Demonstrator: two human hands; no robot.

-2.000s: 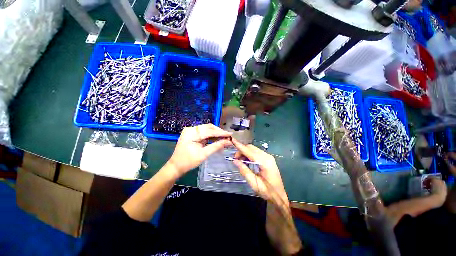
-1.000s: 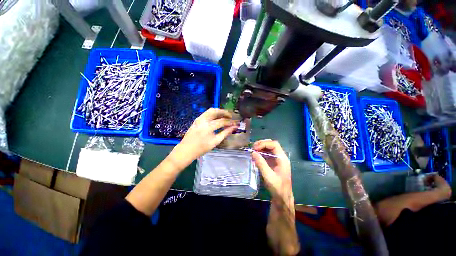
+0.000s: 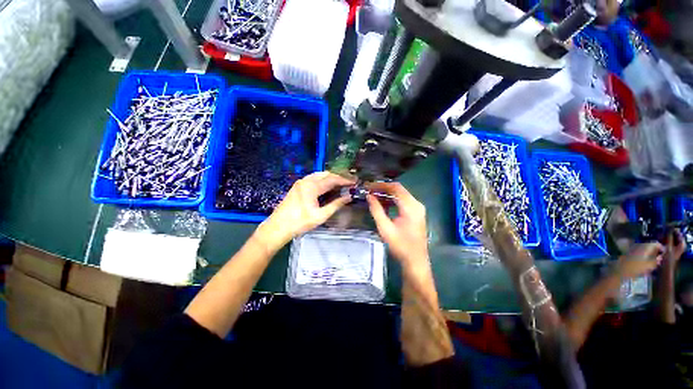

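Observation:
My left hand [image 3: 308,205], bare, has its thumb and fingertips together at the die [image 3: 357,193] under the press [image 3: 399,148]; what they pinch is too small to tell. My right hand [image 3: 401,220], bare, pinches a slim silvery rod [image 3: 385,194] between thumb and fingers, its inner end at the same die. The clear plastic box [image 3: 338,266] lies at the table edge just below my hands, with a few rods in it. The blue tray [image 3: 325,125] of small dark rings stands left of the press.
A blue tray of rods [image 3: 95,186] stands far left, with white-padded clear bags [image 3: 150,254] before it. The wrapped lever [image 3: 517,266] slants down at right, before two blue trays of silvery parts [image 3: 534,205]. Another person's hands [image 3: 646,258] work at the far right.
My right hand has moved up and left from beside the clear box, bringing the rod to the die. My left hand stays near the die. The view has shifted slightly.

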